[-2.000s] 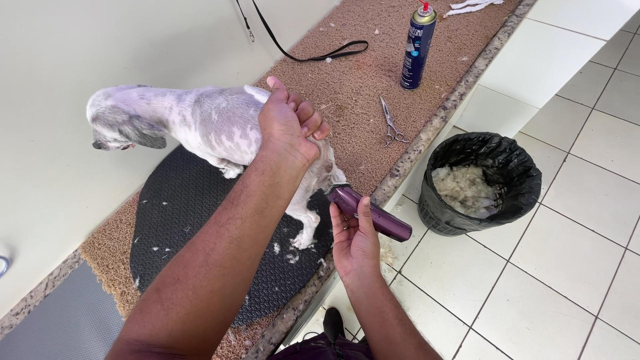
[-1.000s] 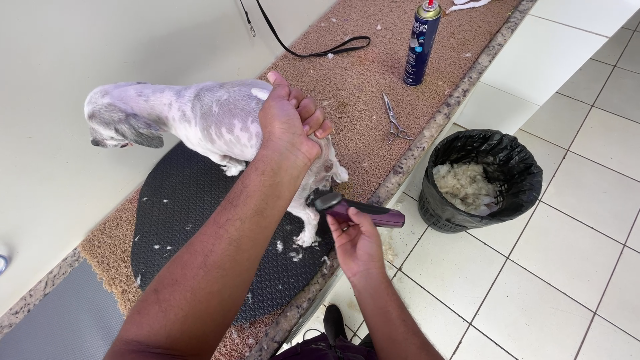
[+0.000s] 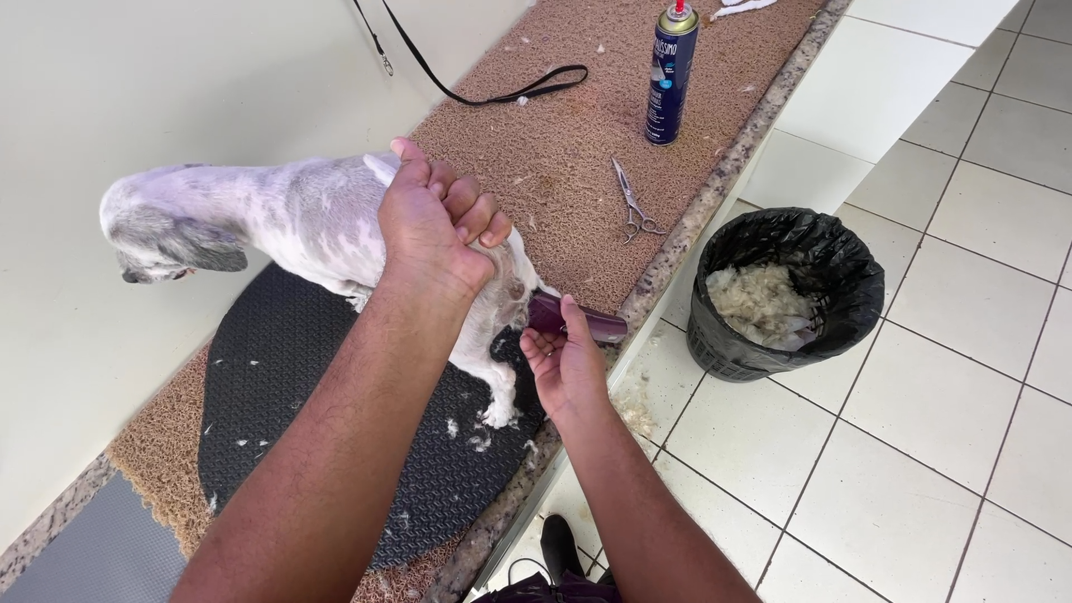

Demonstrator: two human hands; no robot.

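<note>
A closely clipped white and grey dog (image 3: 314,213) stands on a black textured rubber mat (image 3: 268,352), its head toward the wall at the left. My left hand (image 3: 440,222) is closed over its rump and seems to grip the tail, whose hold is partly hidden by the fingers. Purple hair clippers (image 3: 599,325) are in my right hand (image 3: 565,356), pinched between thumb and fingers. Their blade end is against the dog's hind leg and hidden from view. Loose tufts of hair lie on the mat by the hind paw.
On the brown looped mat (image 3: 553,176) are grooming scissors (image 3: 632,205), a dark blue spray can (image 3: 672,75) and a black leash (image 3: 519,92). A lined bin (image 3: 846,327) holding cut hair (image 3: 762,306) stands on the tiled floor beside the granite edge (image 3: 712,201).
The clippers and my right hand have shifted between spots on the dog's hind legs, and the clippers have turned in my grasp. My left hand has stayed on the rump.
</note>
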